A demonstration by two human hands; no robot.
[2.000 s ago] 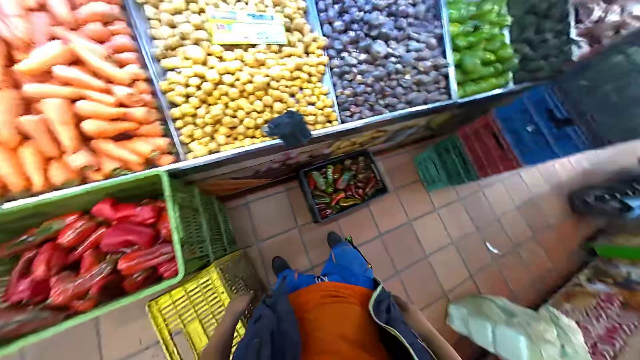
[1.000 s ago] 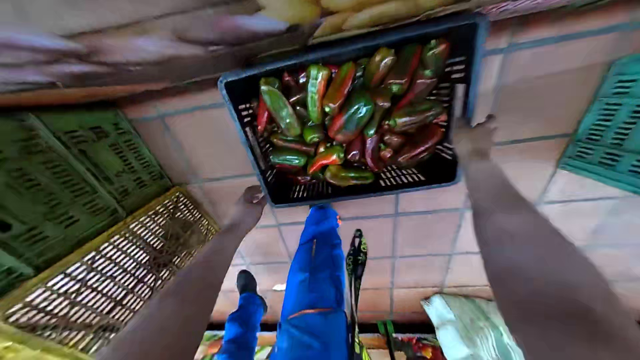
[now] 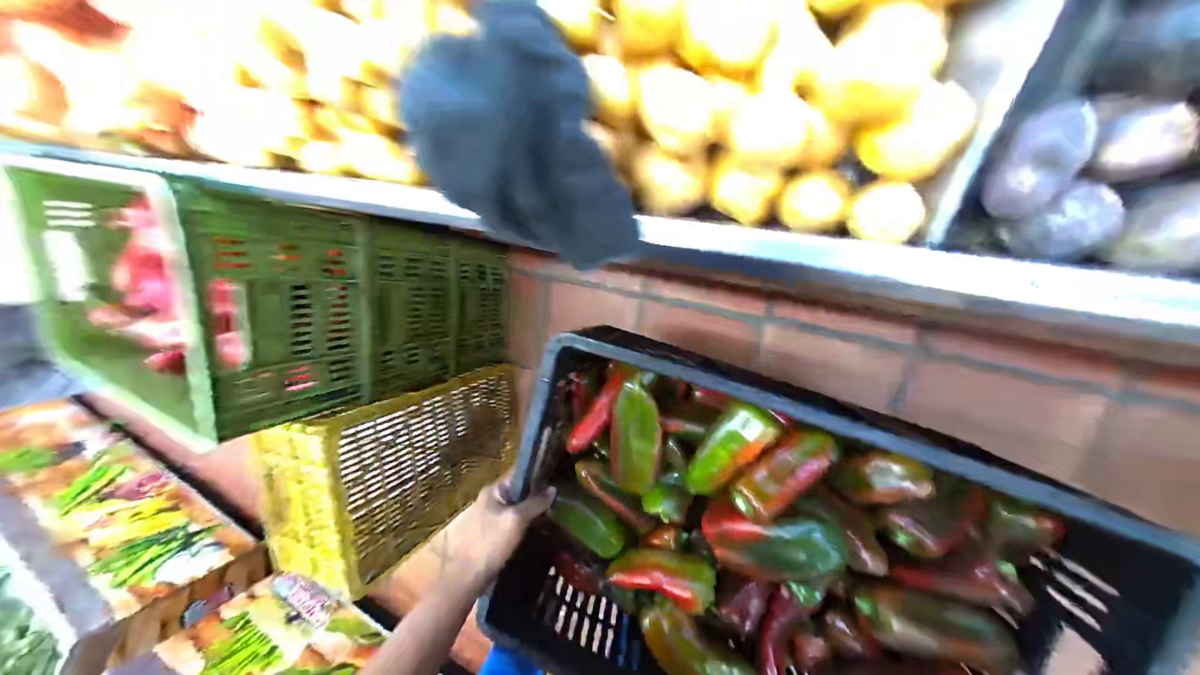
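A black plastic crate (image 3: 806, 384) holding red and green peppers (image 3: 778, 544) hangs tilted in the lower right, above the tiled floor. My left hand (image 3: 506, 530) grips the crate's left end, with the fingers curled over its rim. Of my right hand (image 3: 1073, 656) only a small part seems to show, through the handle slot near the crate's right end at the bottom edge; its grip is hidden. Left of my left hand stands a yellow plastic crate (image 3: 403, 469). A dark grey cloth or glove (image 3: 520, 131), blurred, lies at the display's edge above the black crate.
A green plastic crate (image 3: 281, 319) with red peppers stands at left. Across the top runs a display ledge (image 3: 797, 258) with yellow potatoes (image 3: 731, 122) and purple produce (image 3: 1059, 197). Printed boxes (image 3: 141, 506) are at the lower left. Reddish tiles (image 3: 834, 347) lie behind the black crate.
Two seconds ago the pepper crate stood on the floor by the display. One second ago both my hands were at its ends; now it is tilted and raised. The view has swung strongly.
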